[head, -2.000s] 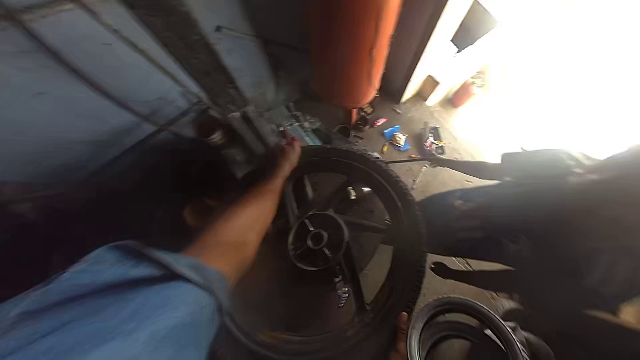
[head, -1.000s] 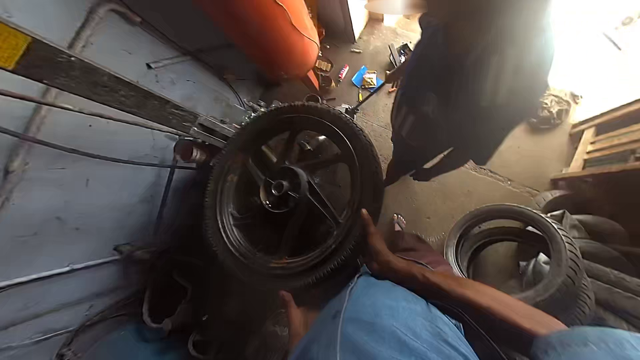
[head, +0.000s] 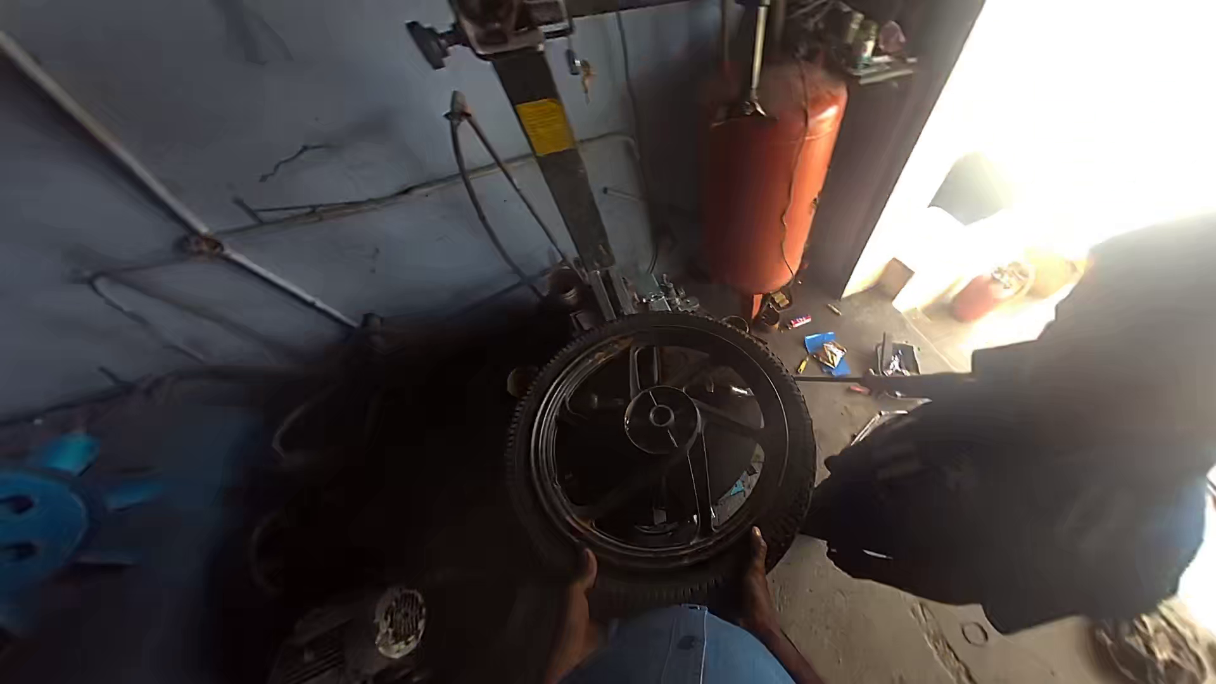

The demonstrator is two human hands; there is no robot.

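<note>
A black spoked motorcycle wheel (head: 698, 446) with its tyre (head: 796, 418) around the rim lies in front of me, hub facing up. At its lower left edge, my left hand (head: 578, 598) grips the tyre, thumb on top. My right hand (head: 755, 584) holds the lower right side of the tyre, its thumb pointing up along the sidewall. The undersides of both hands are hidden. A dark bar (head: 826, 379) reaches the tyre's right side from a person (head: 1007, 456) who stands at the right in shadow.
Behind the wheel rise a metal column (head: 570, 190) with a yellow label and a red air tank (head: 774, 180). Small tools and a blue packet (head: 825, 353) lie on the floor at right. An electric motor (head: 351, 636) sits at lower left, near a blue finned part (head: 43, 518).
My left hand has come to the tyre's near left edge; two seconds ago that arm reached across its far left side. The view has swung markedly.
</note>
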